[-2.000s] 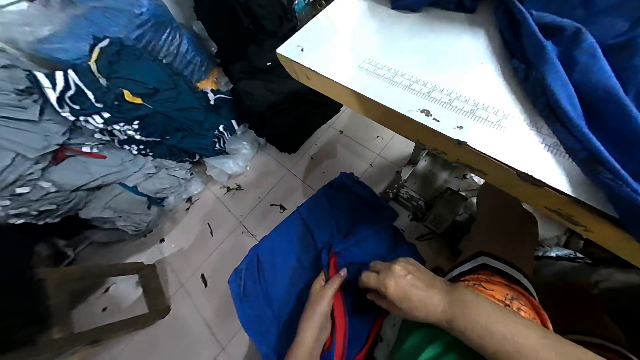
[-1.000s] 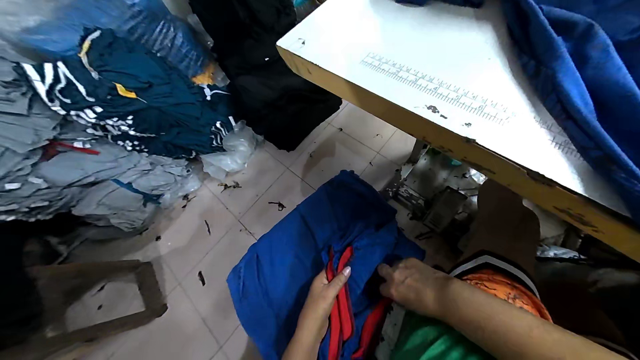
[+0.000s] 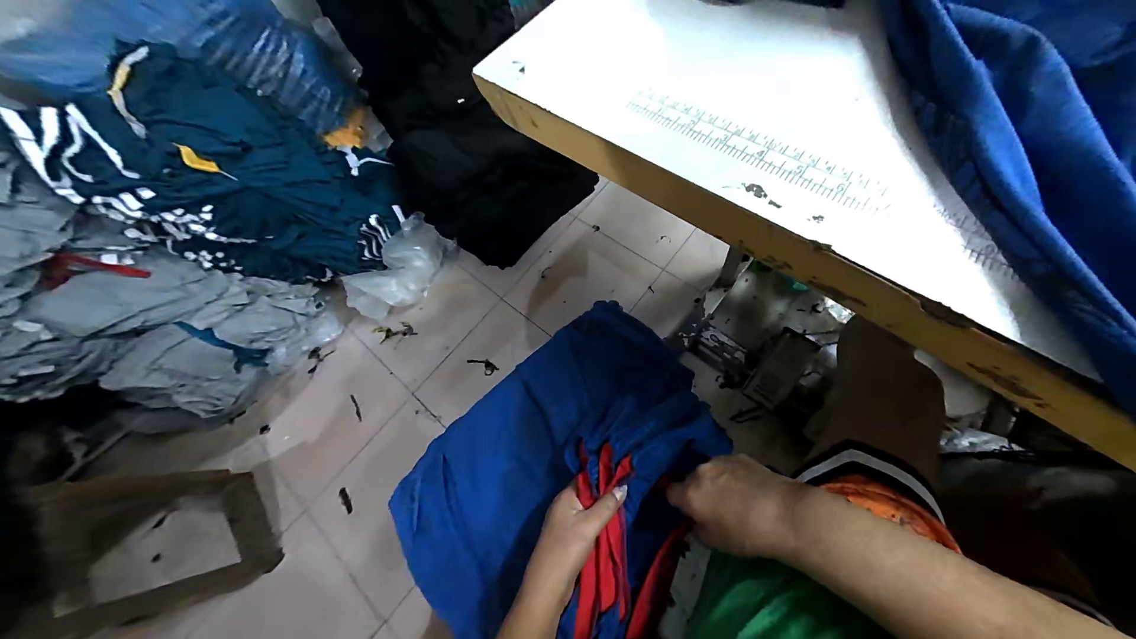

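Blue fabric (image 3: 532, 426) with red trim (image 3: 607, 555) lies gathered low in front of me, beside my knee. My left hand (image 3: 581, 524) grips bunched folds of the red trim, thumb on top. Just to the right, my right hand (image 3: 723, 497) has its fingers curled into the blue fabric at its right edge, where a bit of red shows; its fingertips are partly hidden in the cloth. Green cloth (image 3: 763, 603) lies beneath my right forearm.
A white worktable (image 3: 710, 53) with a printed ruler scale carries more blue fabric (image 3: 1021, 115). Grey garments (image 3: 186, 328), dark teal garments (image 3: 248, 169) and black cloth (image 3: 479, 151) are heaped at left and behind. A brown frame-like object (image 3: 253, 524) lies on the tiled floor, with scraps around.
My left hand now holds more folds of the red trim gathered together than two seconds ago. My right hand has shifted slightly right and down, away from the left hand.
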